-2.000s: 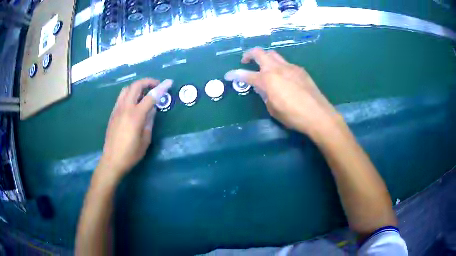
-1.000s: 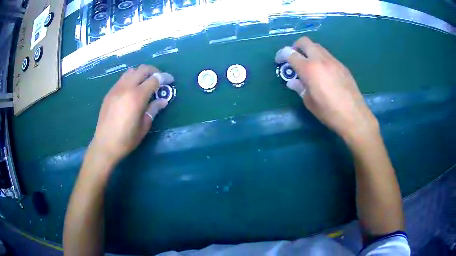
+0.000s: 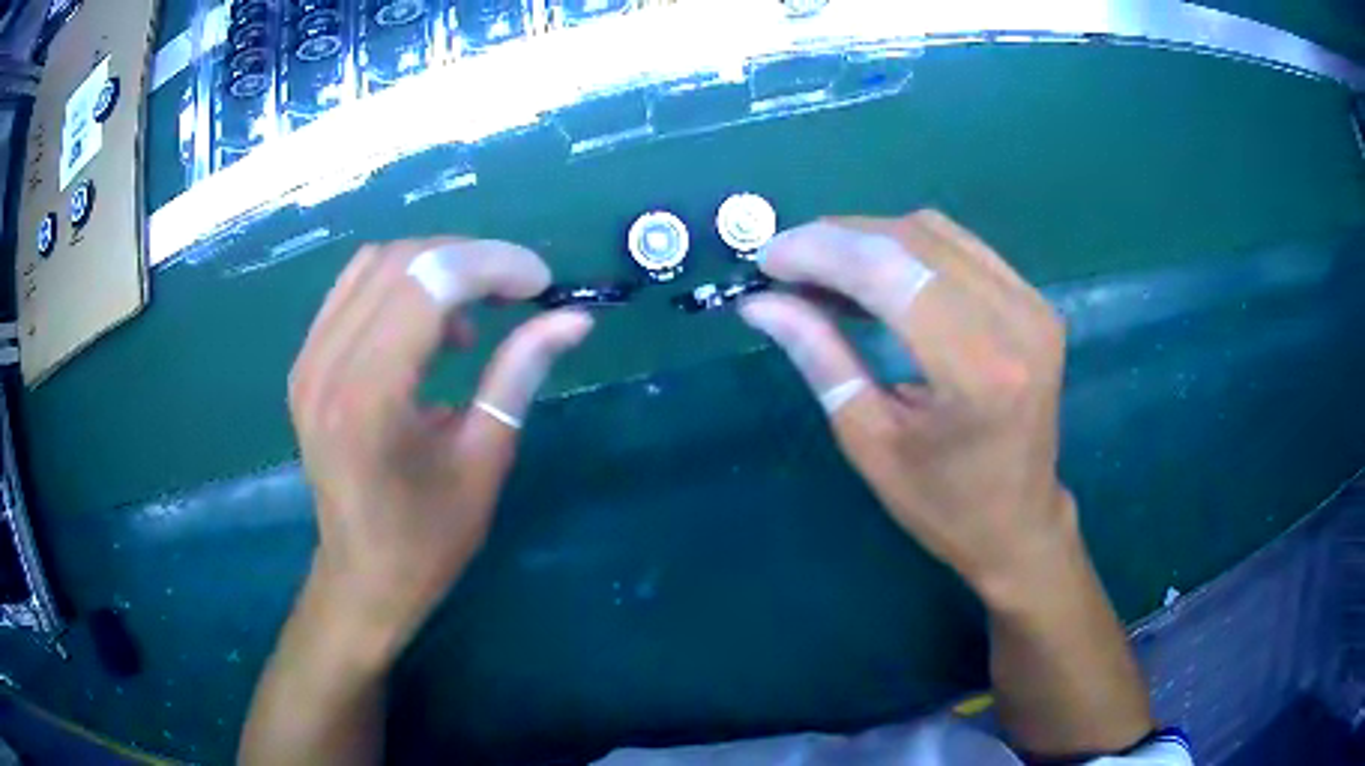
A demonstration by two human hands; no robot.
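My left hand (image 3: 434,359), with whitish finger cots on thumb and forefinger, pinches a speaker unit (image 3: 590,296) seen edge-on as a thin black bar. My right hand (image 3: 913,344), also with finger cots, pinches another edge-on speaker unit (image 3: 720,295). The two held units are close together, with a small gap between them. Two loose units lie silver face up on the green bench just beyond: one (image 3: 659,240) behind the gap, the other (image 3: 746,223) close to my right fingertips.
A clear blister tray (image 3: 494,68) with dark units in rows stands at the top. A cardboard sheet (image 3: 113,285) with a white label and three black-ringed discs lies at the left. A black lump (image 3: 114,641) is at the lower left. A pale strip (image 3: 1168,296) crosses the bench at right.
Both hands have lifted the outer units from face-up to edge-on and brought them toward each other in the middle. The two inner units still lie on the bench.
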